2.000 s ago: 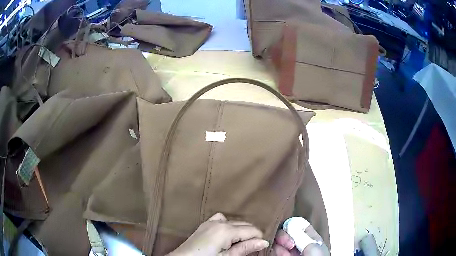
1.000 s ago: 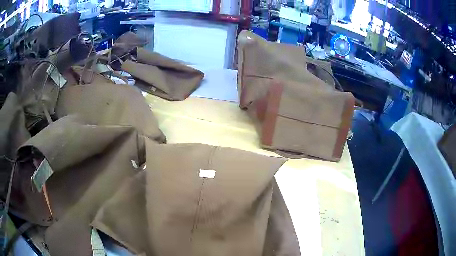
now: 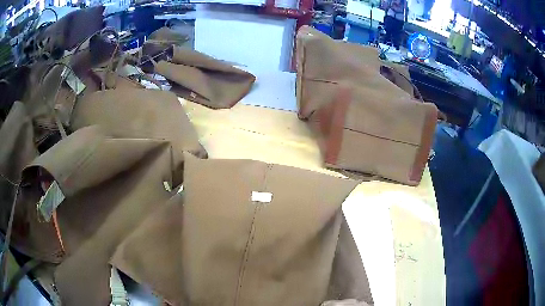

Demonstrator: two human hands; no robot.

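A brown bag body [image 3: 293, 239] lies in front of me, its lower part cut off by the bottom edge. A stitched centre seam runs down it, with a small white sticker [image 3: 261, 196] near the top. No handle shows over this panel. A small pale sliver, which looks like part of my right hand [image 3: 345, 302], shows at the bottom edge right of the seam. Its fingers and anything in them are hidden. My left hand is not in view.
Brown bags [image 3: 128, 119] are heaped at the left, one with a pale striped piece [image 3: 51, 201] and an orange strip [image 3: 58, 232]. A bag with red-brown bands [image 3: 382, 140] stands at the back right. Yellowish cardboard [image 3: 251, 131] covers the table. A person [image 3: 393, 24] is in the far background.
The view has tilted up. The handle loop that arched over the bag two seconds ago no longer shows. Both hands have left the lower middle; only the pale sliver shows now.
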